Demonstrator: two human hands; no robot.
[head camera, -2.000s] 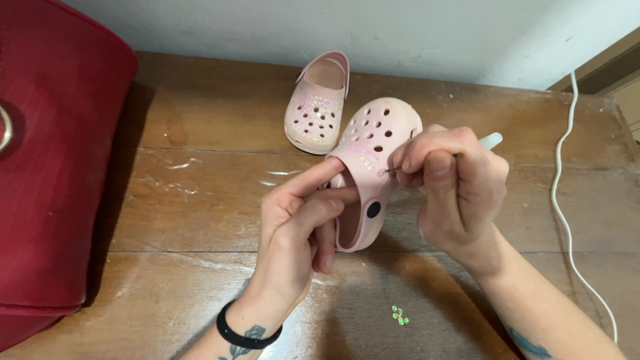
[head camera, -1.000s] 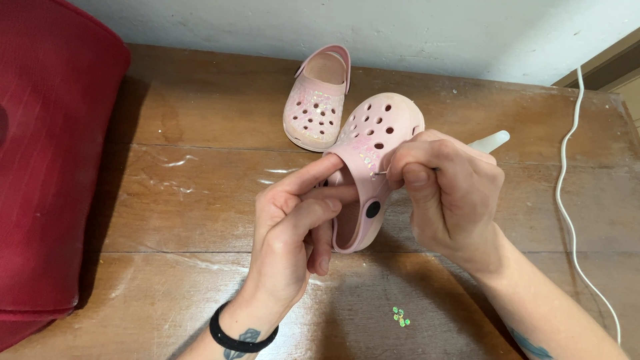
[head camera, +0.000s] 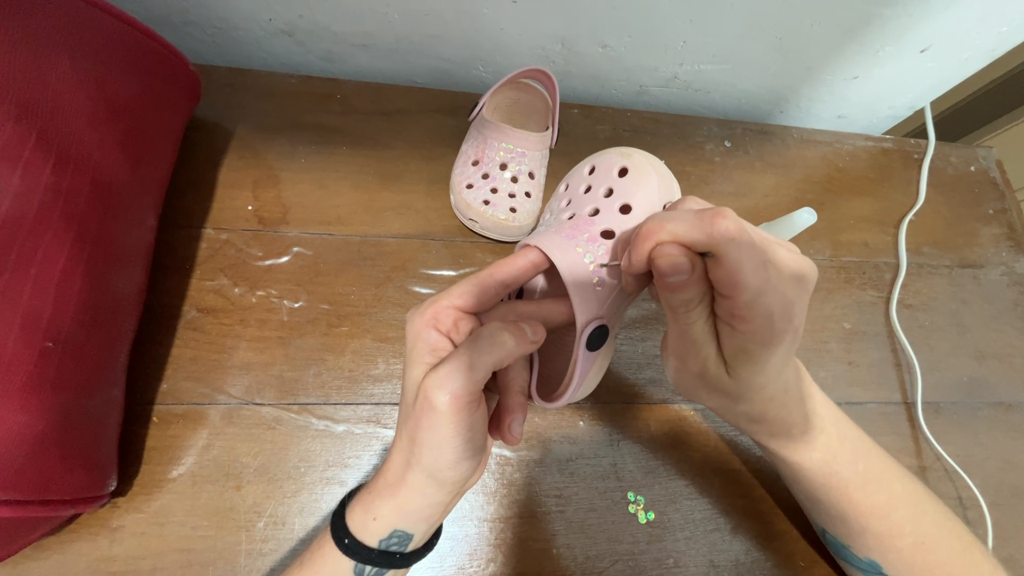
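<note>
A pink foam clog (head camera: 596, 200) with holes, a black strap rivet and shiny sequins near its opening lies toe-up and tilted on the wooden table. My left hand (head camera: 472, 352) holds it by the opening, with fingers inside. In my right hand (head camera: 720, 296) is a thin pointed tool (head camera: 612, 264), its tip at the sequins on the clog's side edge. A whitish translucent piece (head camera: 790, 224) sticks out behind that hand; whether it belongs to the tool is hidden. The second pink clog (head camera: 500, 172), its upper covered with sequins, stands just behind the first.
Several loose green iridescent sequins (head camera: 640, 508) lie on the wooden table (head camera: 320, 336) near the front. A red fabric bag (head camera: 72, 264) stands at the left. A white cable (head camera: 900, 320) runs down the right side. Behind the table is a pale wall (head camera: 560, 48).
The whitish piece behind my right hand has tilted and shifted as that hand turned slightly between the frames. My left hand keeps its hold inside the clog.
</note>
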